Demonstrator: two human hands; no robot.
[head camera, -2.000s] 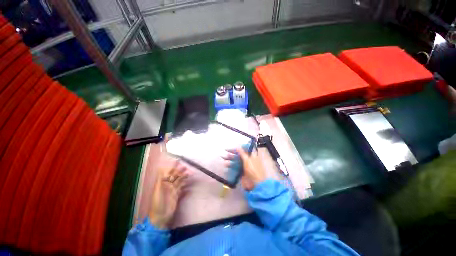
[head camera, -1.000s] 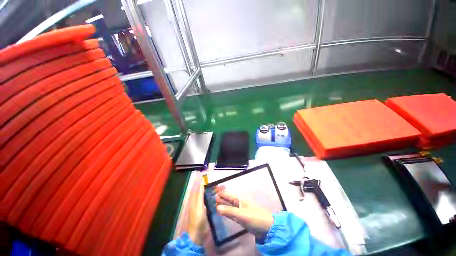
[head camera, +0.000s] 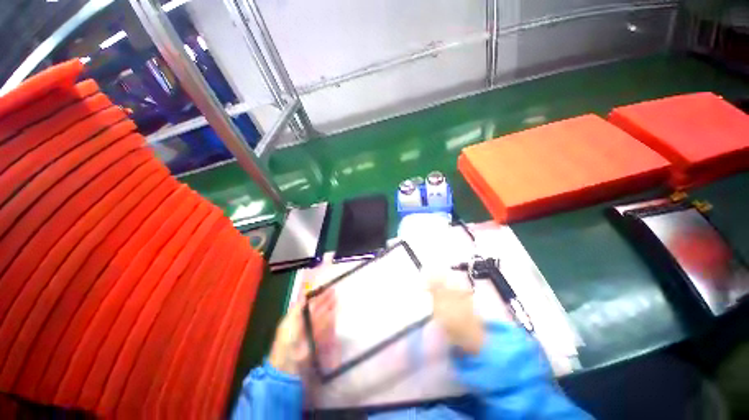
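The touch panel (head camera: 369, 310), clear with a black border, is held tilted over the pale work mat (head camera: 530, 287), its small gold tail at the upper left corner. My left hand (head camera: 292, 338) grips its left edge, the fingers partly seen through the glass. My right hand (head camera: 457, 312) is blurred at the panel's right edge; whether it touches the panel or holds anything cannot be told. The black air blow gun (head camera: 499, 283) lies on the mat to the right of my right hand.
A tall leaning stack of orange-red foam trays (head camera: 123, 271) stands at left, flat foam stacks (head camera: 567, 160) at back right. LCD modules (head camera: 301, 234) and a black panel (head camera: 362, 226) lie behind the mat, beside white bottles (head camera: 436, 190). More modules (head camera: 688, 250) lie at right.
The panel was turned so its gold tail went from the near edge to the upper left. My left hand took hold of its left edge. My right hand moved from its left part to its right edge.
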